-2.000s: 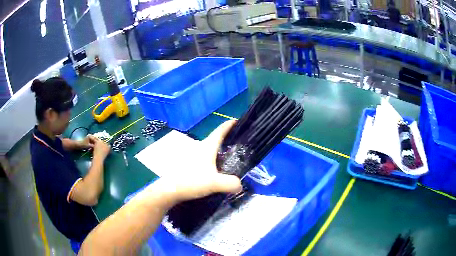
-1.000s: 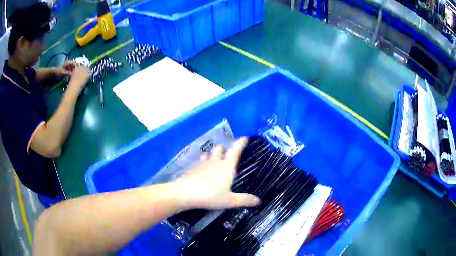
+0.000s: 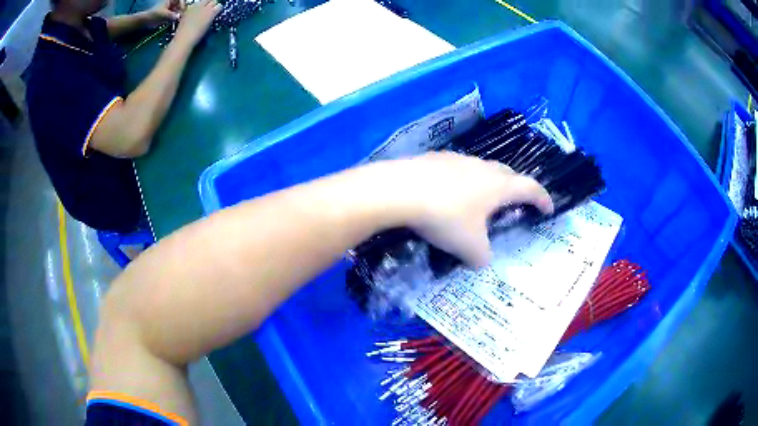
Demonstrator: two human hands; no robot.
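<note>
My left hand (image 3: 474, 200) reaches into the deep blue bin (image 3: 665, 158) and is closed around the middle of a black wire bundle (image 3: 573, 179), which has a clear shiny wrap. More black leads lie behind it. A printed paper sheet (image 3: 532, 291) lies beside the bundle, over a red wire bundle (image 3: 619, 291) with pale tips. Another printed sheet (image 3: 445, 125) stands against the bin's far left wall. My right hand is not in view.
A seated coworker (image 3: 79, 125) works with small black-and-white pieces (image 3: 237, 12) at the upper left. A white sheet (image 3: 349, 46) lies on the green table behind the bin. A shallow blue tray (image 3: 738, 175) is cut off at the right edge.
The view has tilted down to the bin. My left hand first held a black bundle above the bin, then was open over the bundles inside, and now grips one. More of the red wires shows.
</note>
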